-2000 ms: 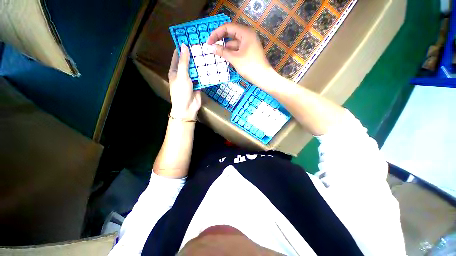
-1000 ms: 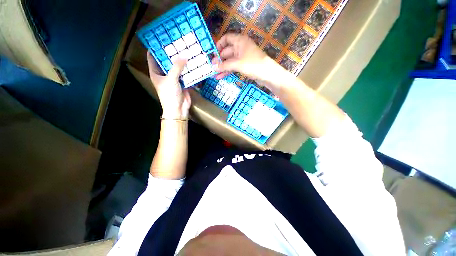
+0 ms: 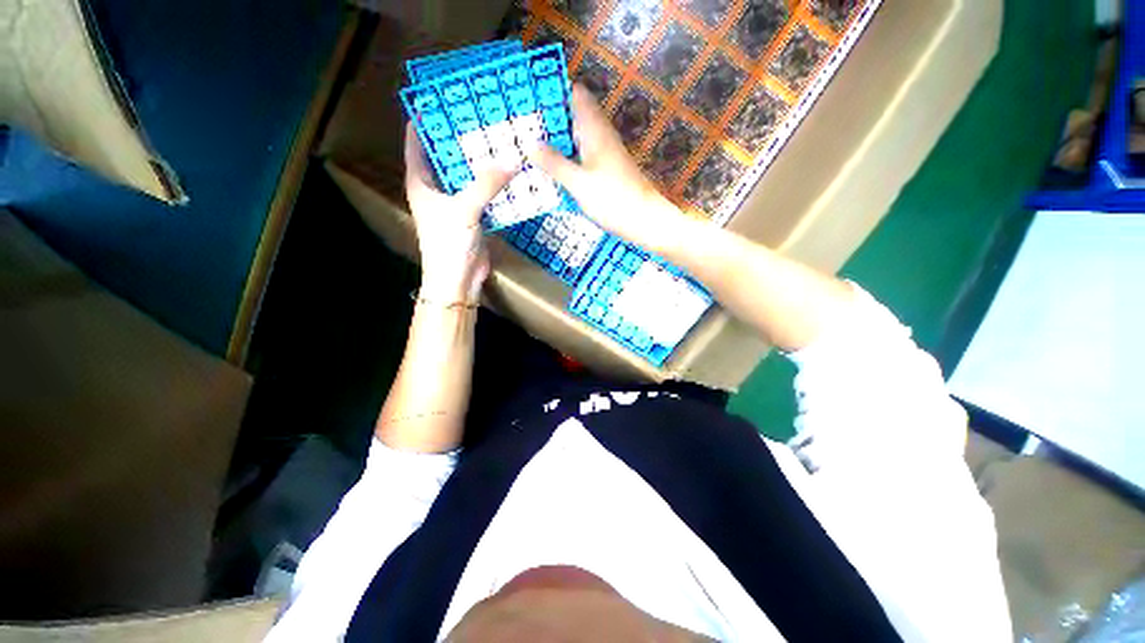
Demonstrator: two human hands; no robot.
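A stack of blue keypads [image 3: 482, 111] is held over the near left part of the open supply carton [image 3: 829, 207]. The top one has a white key block [image 3: 525, 199] in its blue border. My left hand [image 3: 448, 207] grips the stack from the left and below, thumb on the white block. My right hand [image 3: 600, 170] grips its right side, thumb also on the white keys. Two more blue-and-white keypads lie at the carton's near edge, one [image 3: 643, 302] nearer and one [image 3: 565, 241] partly hidden under the held stack. The fingers behind the stack are hidden.
An orange grid layer [image 3: 703, 94] with dark squares lies inside the carton. Brown cardboard flaps [image 3: 94, 94] are at the left. A white-topped surface [image 3: 1067, 339] and a blue bin [image 3: 1105, 189] are at the right. Clear plastic [image 3: 1105, 622] lies at the lower right.
The held stack has moved right and down since a second ago and turned more upright. My right hand has moved from the stack's lower right corner onto its right side, thumb on the keys.
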